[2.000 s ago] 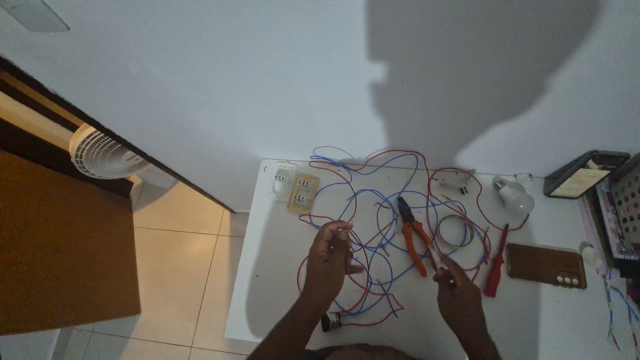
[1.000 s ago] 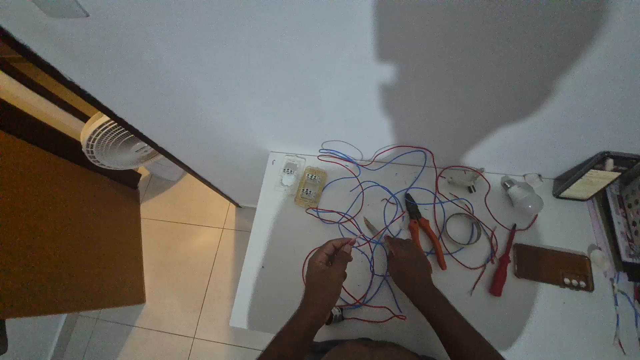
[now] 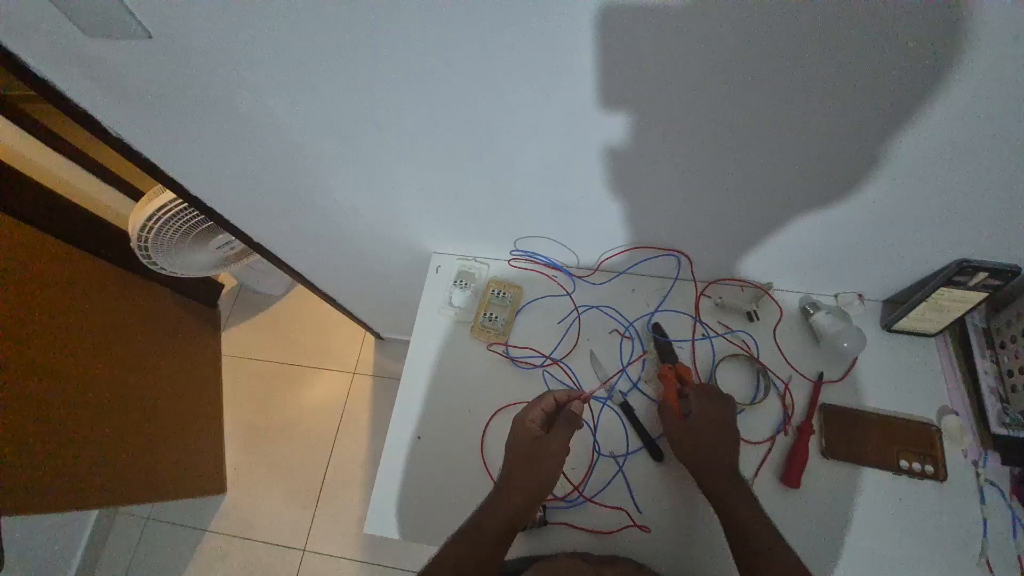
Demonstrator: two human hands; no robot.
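Between the fingers of my left hand is the red electrical wire, its end pointing up and right. My right hand is closed around the orange handles of the pliers, whose dark jaws point toward the wall. A knife with a black handle lies between my hands, blade toward the upper left. Loops of blue wire and red wire spread over the white table. Right of the pliers lie a roll of tape and a red screwdriver.
A yellowish socket module and a white one sit at the table's back left. On the right are an LED bulb, a brown-cased phone and a propped-up phone. A fan stands beyond the wall edge.
The knife that my right hand held has been put down on the table. My right hand has moved right and taken hold of the orange pliers. My left hand still pinches the red wire.
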